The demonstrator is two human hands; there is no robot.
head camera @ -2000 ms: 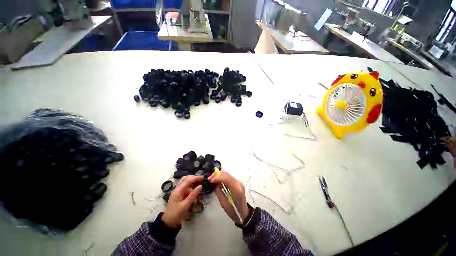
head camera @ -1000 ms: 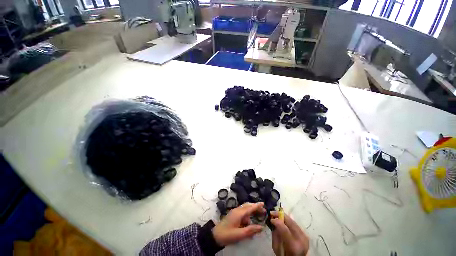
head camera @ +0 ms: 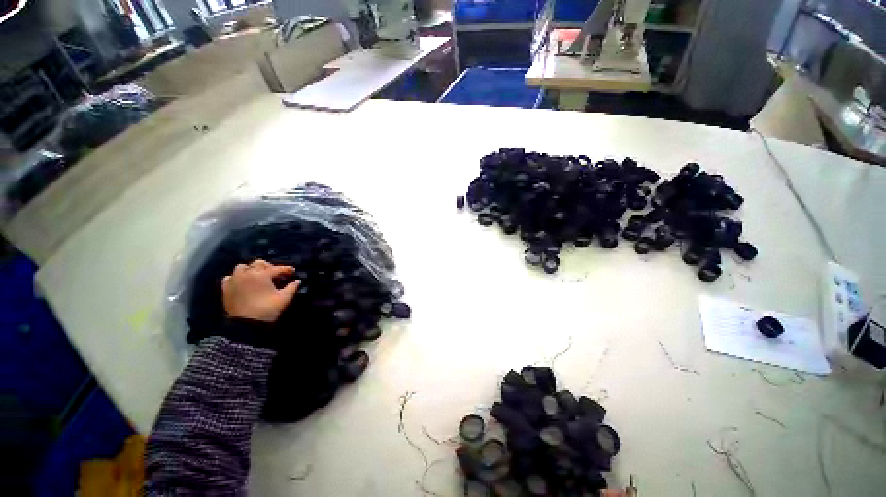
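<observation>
My left hand (head camera: pixel 256 290) rests over the black rings in the open clear plastic bag (head camera: pixel 199 254) on the left of the table. Its fingers are curled; whether a ring is in them cannot be told. A small pile of black rings (head camera: pixel 546 427) lies at the bottom centre. Only a bit of my right hand (head camera: pixel 616 493) shows at the bottom edge beside this pile, with a thin dark tip by it; the rest is cut off. A larger pile of black rings (head camera: pixel 573 199) lies farther back.
A single black ring (head camera: pixel 769 327) lies on a white paper (head camera: pixel 724 335) at the right, beside a black-and-white box (head camera: pixel 868 340). Loose threads (head camera: pixel 733 466) lie on the white table (head camera: pixel 437 175). Sewing machines stand behind it. Blue crates are low at the left.
My left hand has left the small pile and reached left into the bag, without the ring it held between its fingertips. My right hand is now almost out of view. The camera view has shifted.
</observation>
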